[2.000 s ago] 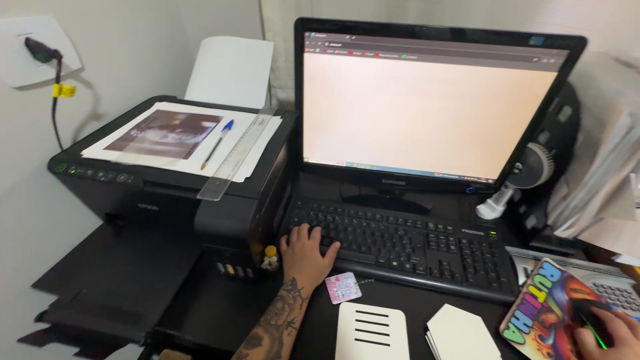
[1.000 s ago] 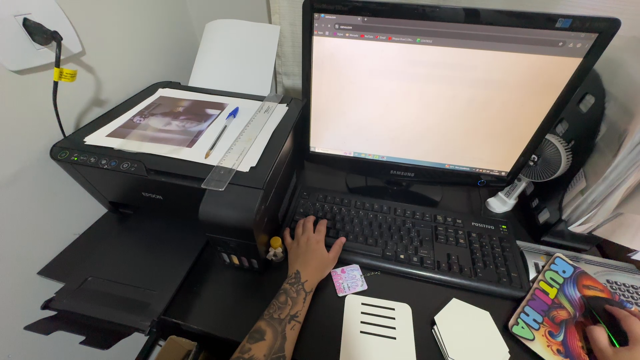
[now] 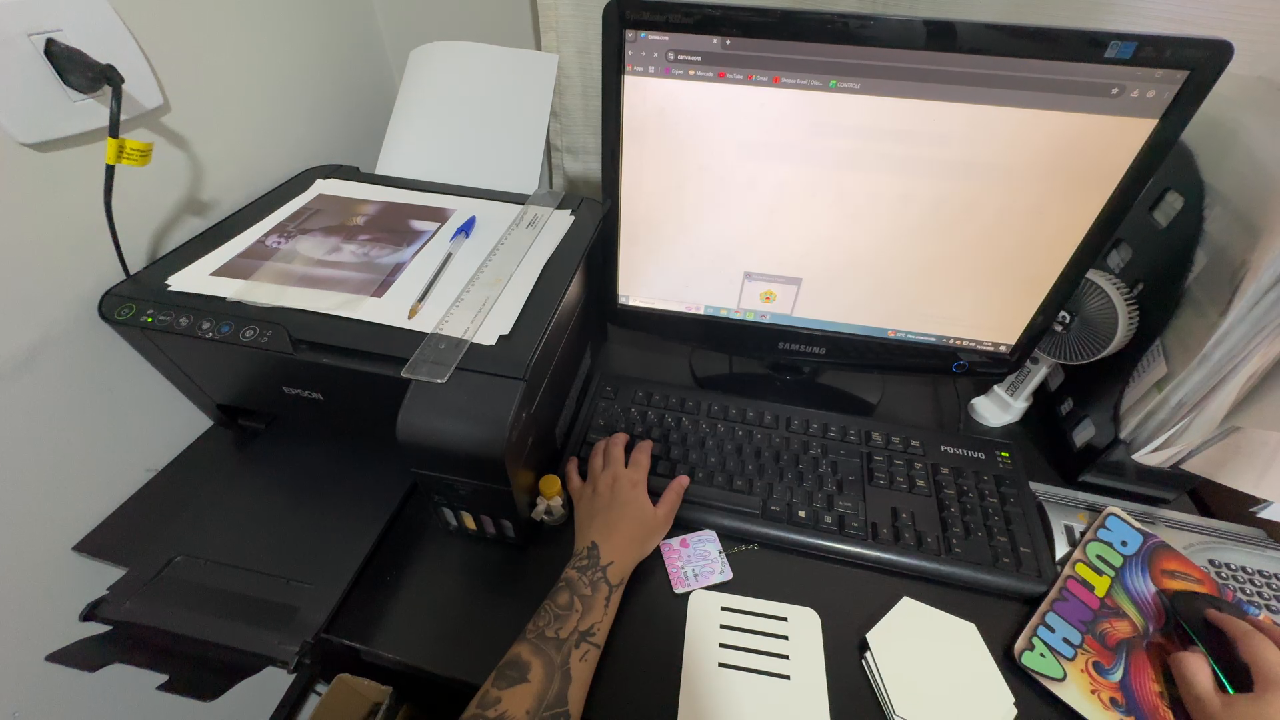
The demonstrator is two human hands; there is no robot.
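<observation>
My left hand [image 3: 622, 505] rests with its fingers apart on the left end of a black keyboard [image 3: 800, 470]. At the lower right, my right hand [image 3: 1225, 665] covers a black computer mouse [image 3: 1205, 625] with a green light, on a colourful mouse pad [image 3: 1095, 615] that bears lettering. Behind the keyboard stands a Samsung monitor [image 3: 860, 190], showing a mostly blank browser page and a small preview above the taskbar. A pink keychain tag [image 3: 697, 561] lies just right of my left wrist.
An Epson printer [image 3: 300, 395] at left carries printed sheets [image 3: 500, 300], a blue pen [image 3: 440, 268] and a clear ruler [image 3: 485, 290]. Nearer are a small yellow-capped bottle [image 3: 549, 500], a slotted white plate [image 3: 755, 660] and stacked white hexagons [image 3: 940, 660]. A small fan [image 3: 1085, 320] stands right of the monitor.
A small preview window has appeared above the taskbar on the monitor. My left hand stays on the keyboard and my right hand on the mouse.
</observation>
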